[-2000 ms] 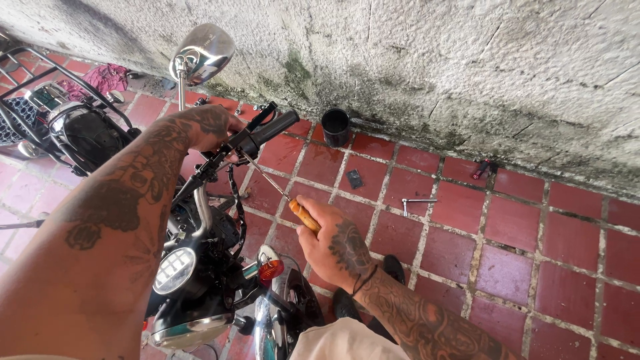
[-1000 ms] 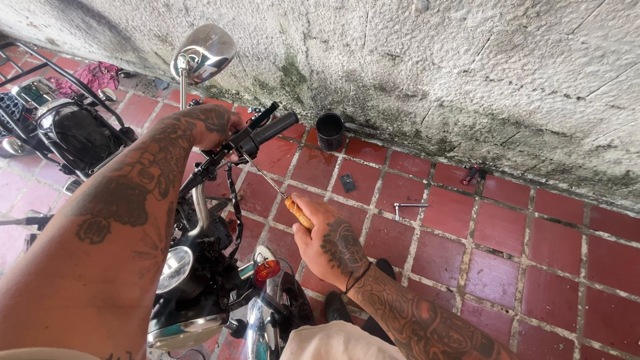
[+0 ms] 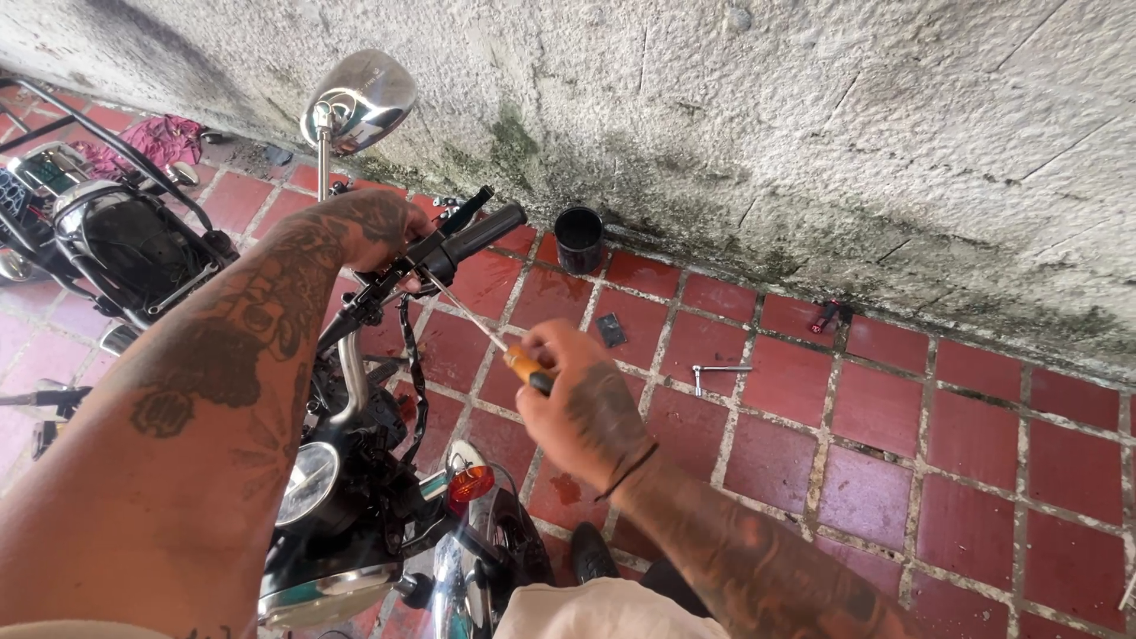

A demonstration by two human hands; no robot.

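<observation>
My right hand (image 3: 581, 399) grips a screwdriver (image 3: 524, 362) by its orange and black handle. The shaft runs up and left, and its tip meets the black control housing (image 3: 435, 264) beside the motorcycle's rubber handlebar grip (image 3: 486, 231). My left hand (image 3: 386, 232) is at the inner side of that housing, near the lever (image 3: 466, 209); its fingers are partly hidden, so what they hold cannot be told. A chrome mirror (image 3: 359, 99) rises behind the left hand. Below lie the round gauge (image 3: 309, 484), the headlight (image 3: 330, 596) and an orange turn signal (image 3: 470, 483).
A rough concrete wall (image 3: 799, 160) runs behind the handlebar. On the red tiles are a black container (image 3: 579, 241), a dark flat piece (image 3: 611, 329), an L-shaped wrench (image 3: 721, 368) and a black and red object (image 3: 825, 318). Another motorcycle (image 3: 115, 231) and a pink cloth (image 3: 146, 145) are at left.
The fingers of my right hand have shifted on the screwdriver, showing more of the black end of its handle. The tip stays at the control housing, and my left hand remains beside it.
</observation>
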